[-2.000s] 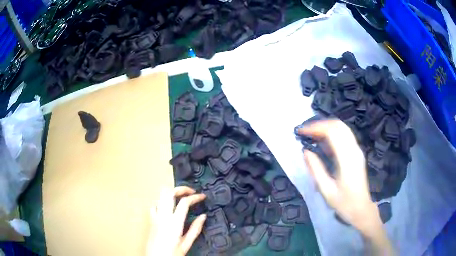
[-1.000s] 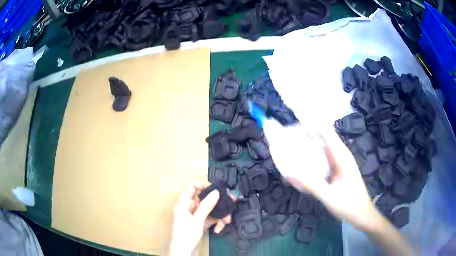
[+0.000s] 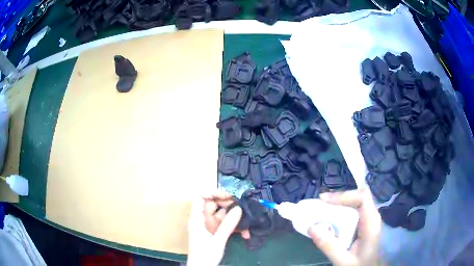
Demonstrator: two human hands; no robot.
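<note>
My left hand is shut on a dark moulded part at the bottom centre, over the near edge of the heap. My right hand holds a white glue bottle on its side, its blue tip pointing left at the part. Whether the tip touches the part is unclear. Seat bases lie heaped on the green table. Backrests lie heaped on the white sheet at right. One glued L-shaped assembly stands at the upper left of the cardboard.
A far heap of dark parts lies beyond the pale strip. Blue crate walls rise at the upper right. Another white bottle lies at the left edge on another piece of cardboard. The table's near edge curves below.
My right hand first reached into the right heap, then took the glue bottle and brought it down to the part. My left hand picked up a dark part from the heap. The view has shifted.
</note>
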